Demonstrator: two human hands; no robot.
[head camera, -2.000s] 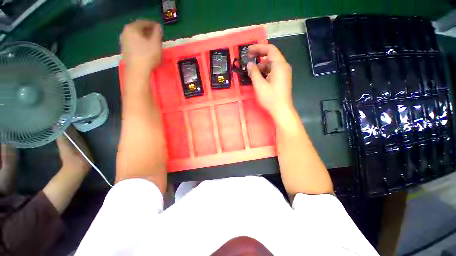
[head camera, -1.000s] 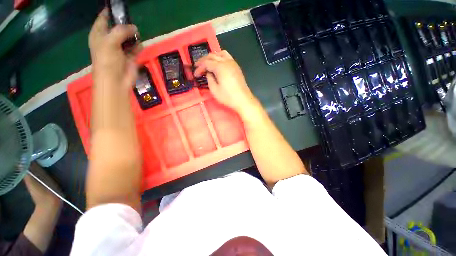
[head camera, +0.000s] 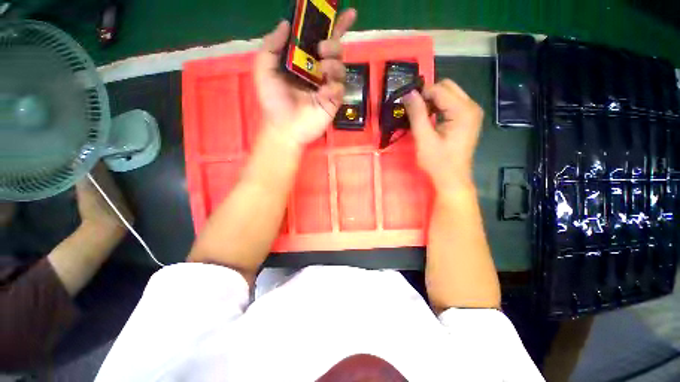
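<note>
My left hand (head camera: 298, 101) holds a phone unit (head camera: 312, 36) upright above the back edge of the red tray (head camera: 306, 239); its face shows black with yellow ends and red sides. My right hand (head camera: 446, 123) holds a thin black housing frame (head camera: 394, 119) tilted over the tray's back right pocket. A phone unit (head camera: 400, 74) with a yellow round spot lies in that pocket, partly behind the frame. Another phone unit (head camera: 351, 97) lies in the pocket to its left. My left hand and its unit hide part of the back row.
A loose frame (head camera: 514, 193) and a dark flat panel (head camera: 516, 80) lie beside stacked black blister trays (head camera: 611, 179) at right. A desk fan (head camera: 48, 112) stands left. A unit (head camera: 107, 24) sits on the green belt (head camera: 186, 22). Another person's arm (head camera: 93, 231) is at lower left.
My left hand has moved with the phone unit from the belt side to above the tray. My right hand has lifted and now holds the frame tilted over the back right pocket. The view has shifted.
</note>
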